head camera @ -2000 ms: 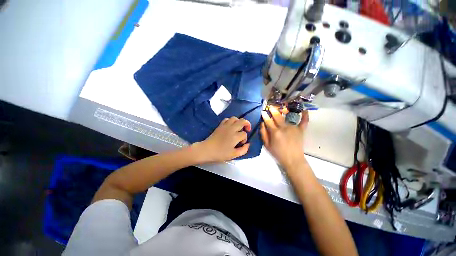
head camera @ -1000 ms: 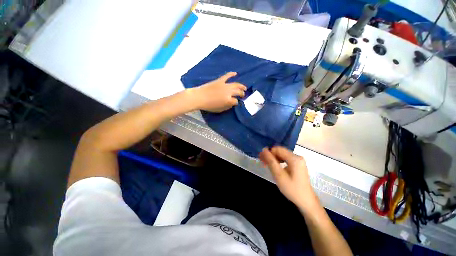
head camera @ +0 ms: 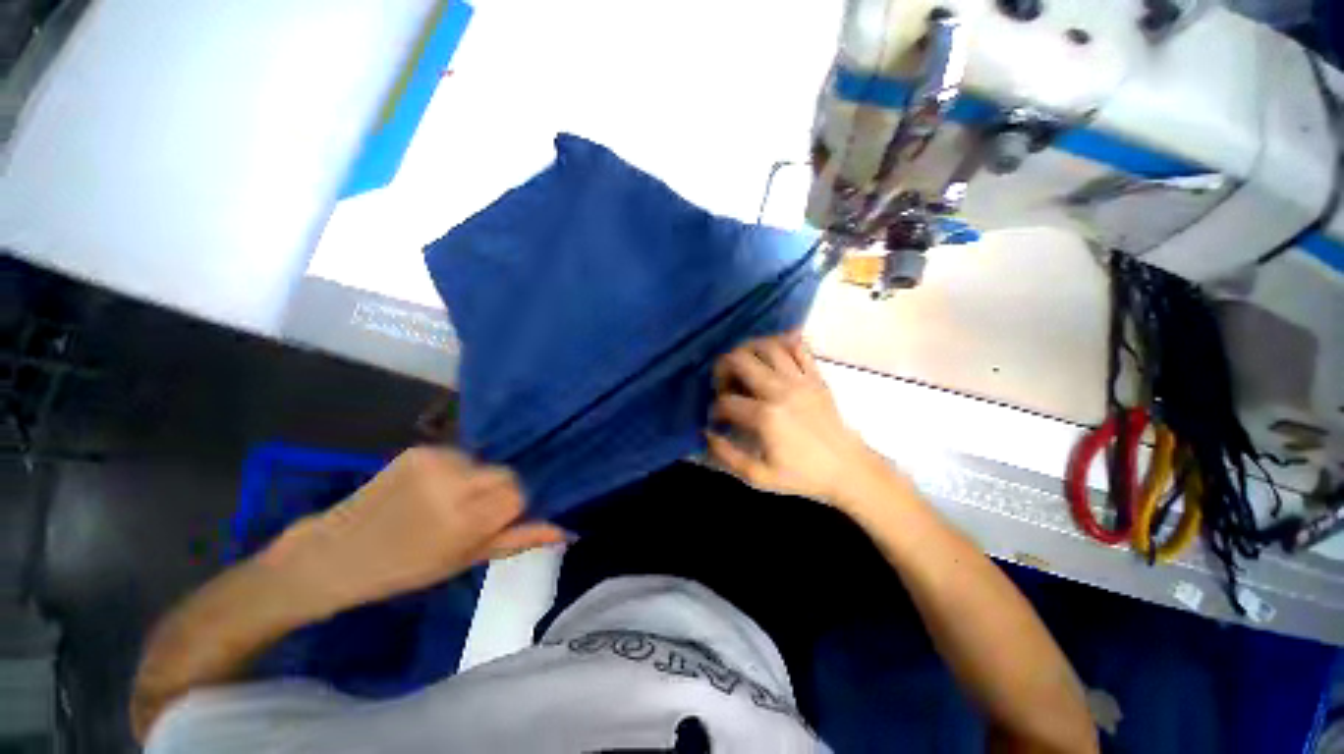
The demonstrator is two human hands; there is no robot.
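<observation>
A dark blue cloth panel (head camera: pixel 582 287) lies on the white table and reaches past its front edge. A narrow dark strip (head camera: pixel 663 361) runs diagonally along it up to the needle area (head camera: pixel 837 243) of the white sewing machine (head camera: pixel 1091 162). My left hand (head camera: pixel 442 508), slightly blurred, grips the panel's lower left end at the table's front edge. My right hand (head camera: pixel 774 413) holds the panel's right edge below the needle, fingers curled on the cloth.
Red-handled scissors (head camera: pixel 1098 479) and yellow-handled ones (head camera: pixel 1169 501) hang at the right beside black cords (head camera: pixel 1179 368). A blue crate (head camera: pixel 273 494) stands on the floor at lower left. A bent wire (head camera: pixel 777 180) stands left of the needle.
The cloth is now smoothed out, its gap no longer visible, and its strip lies diagonally. My left hand has moved down to the cloth's lower left end. My right hand has moved up onto its right edge.
</observation>
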